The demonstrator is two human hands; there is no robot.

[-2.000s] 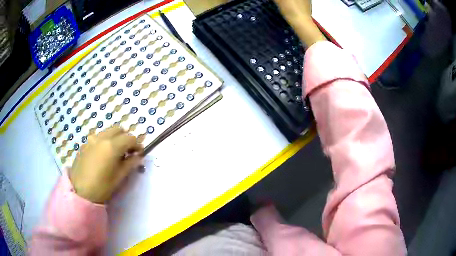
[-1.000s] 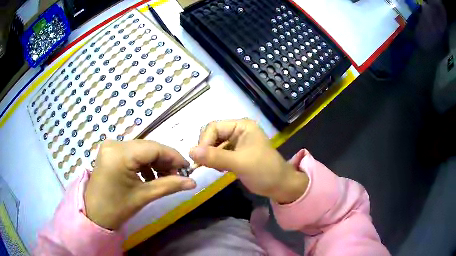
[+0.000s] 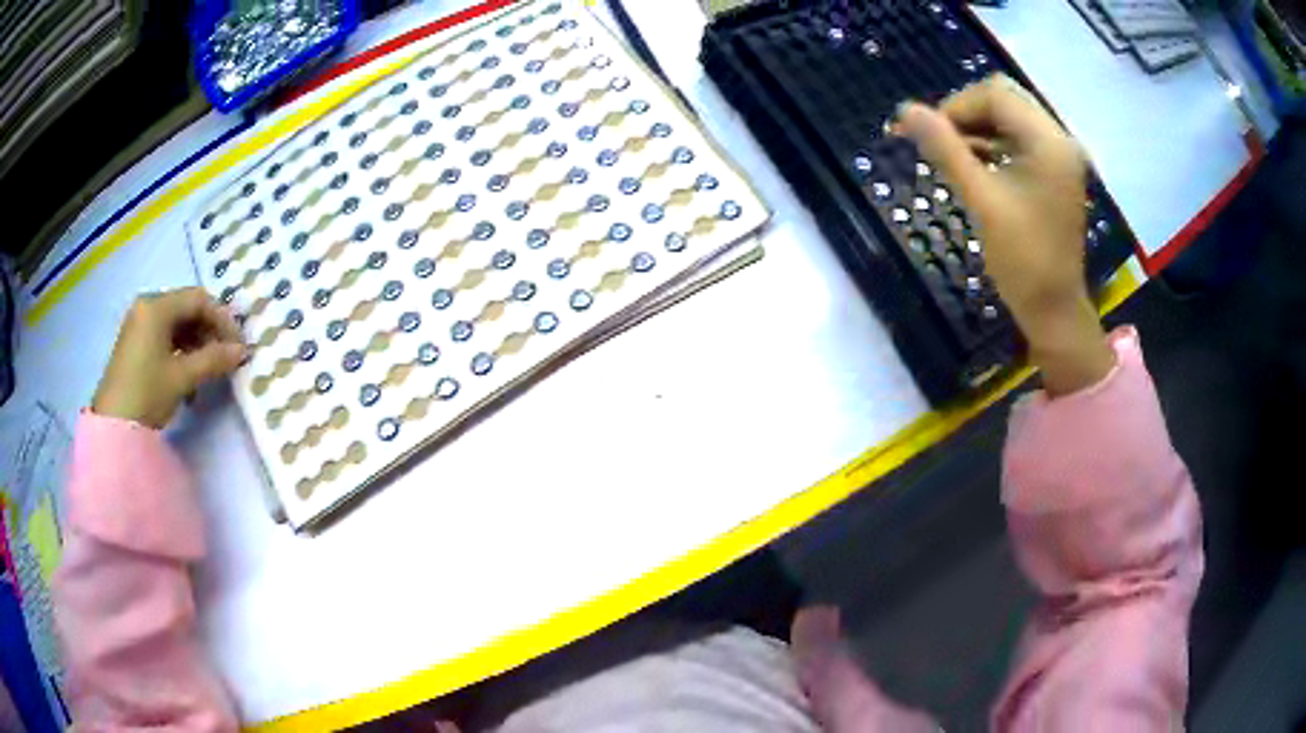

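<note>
The off-white board lies on the white table, with rows of linked-circle cutouts. Many cutouts hold silver-dark rings; several at the near left corner show only tan. My left hand is at the board's left edge, thumb and finger nearly together at a ring; whether it grips one is unclear. My right hand is raised over the black tray, fingers bent, covering part of it. Something tiny and bright shows near its fingertip; I cannot tell if it is held. Silver parts sit in some of the tray's pockets.
A blue bin of shiny loose parts stands at the upper left. A dark pen-like item lies by the board's upper right edge. Grey-white cards lie at the upper right. Yellow tape lines the table's near edge.
My hands were together in front of the board around a small silver part and a thin tan stick. They have parted: left to the board's left edge, right over the black tray. The view has shifted.
</note>
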